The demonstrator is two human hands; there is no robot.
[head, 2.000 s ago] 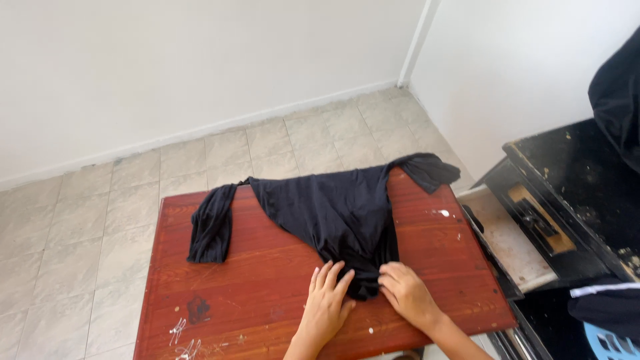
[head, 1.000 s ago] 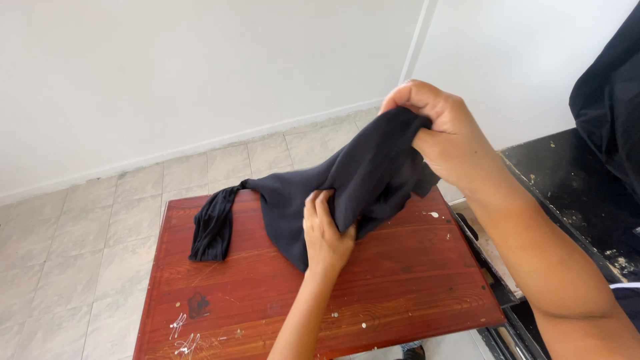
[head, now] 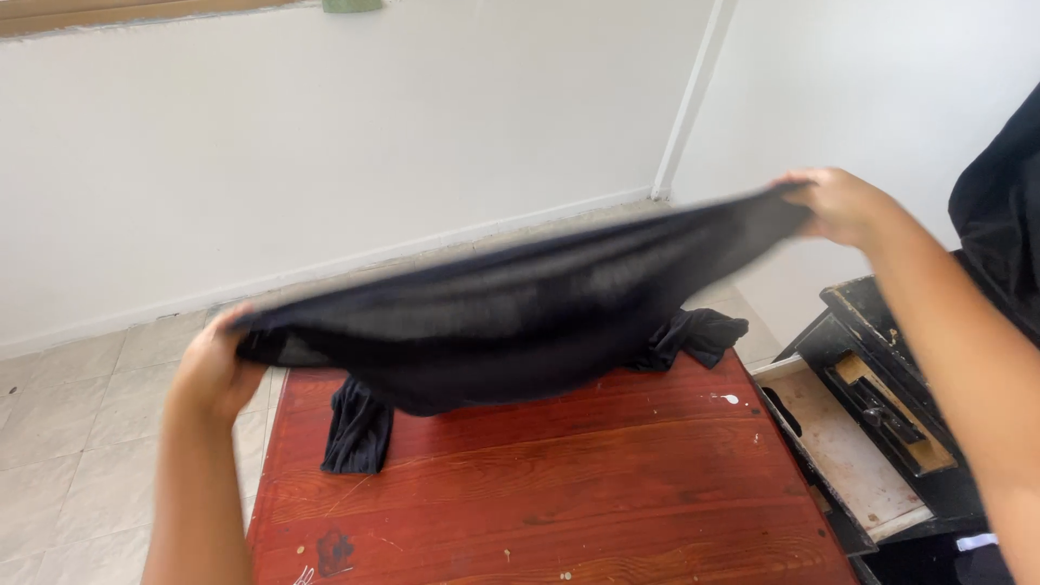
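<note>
A black cloth garment [head: 504,317] is stretched in the air between my two hands, blurred by motion. My left hand [head: 218,366] grips its left end, low over the far left side of the table. Higher up at the right, my right hand [head: 833,207] holds the other end. Two bunched parts that look like sleeves rest on the reddish wooden table [head: 552,487]: one at the far left corner [head: 357,426], the other at the far right corner [head: 703,337].
Right of the table stands a worn black cabinet with an open drawer [head: 861,455]. Dark fabric [head: 1003,203] hangs above it. Behind the table are the tiled floor [head: 97,406] and a white wall [head: 366,154].
My hands have moved far apart, the left one toward the left. The garment's body, flat on the table two seconds ago, is now lifted and spread between them. The view has tilted up.
</note>
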